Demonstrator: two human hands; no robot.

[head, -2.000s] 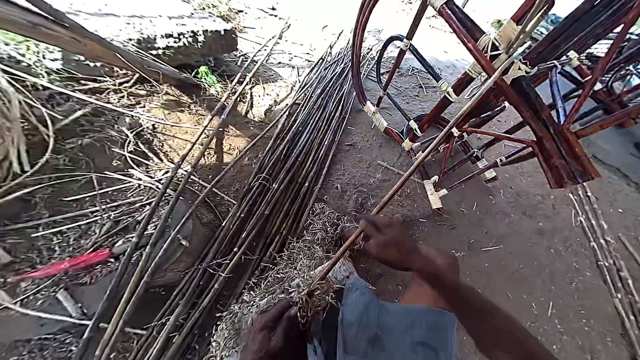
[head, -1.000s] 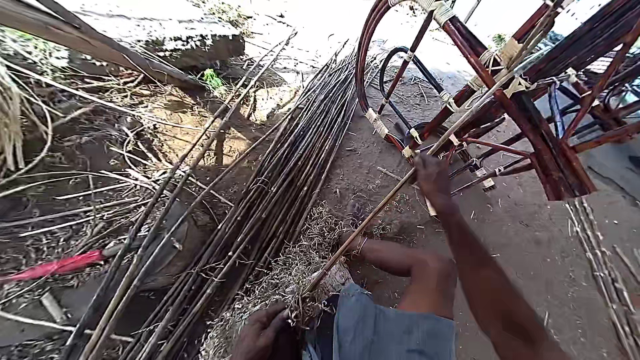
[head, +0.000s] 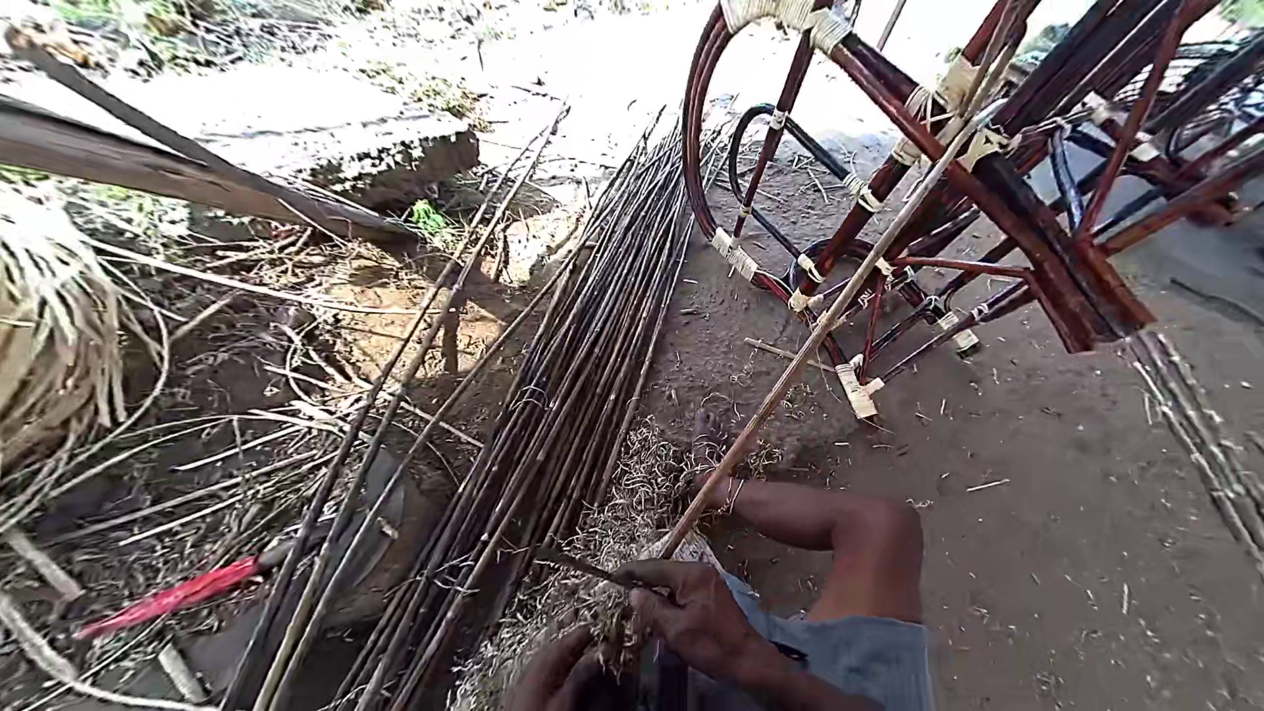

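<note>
A long, slender cane (head: 780,390) slants from my lap up to the right, passing in front of the bound cane furniture frame. At its lower end my right hand (head: 691,612) is closed round a thin dark blade, seemingly a knife (head: 583,566), which points left over the shavings. My left hand (head: 558,671) is just below and left, low in the view, beside curled shavings (head: 617,617); its grip is hidden. The cane's lowest part is out of sight behind my right hand. Fine shavings lie heaped on and around my lap.
A bundle of dark canes (head: 583,346) lies left of my legs. The furniture frame (head: 918,128) stands at upper right. A red-handled tool (head: 178,597) and loose strips are at left, below a wooden pole (head: 128,158). More canes (head: 1200,434) lie at the right edge.
My right hand first slid up the cane, then left it and came down beside my left hand at the lower end. The blade now shows in my right hand.
</note>
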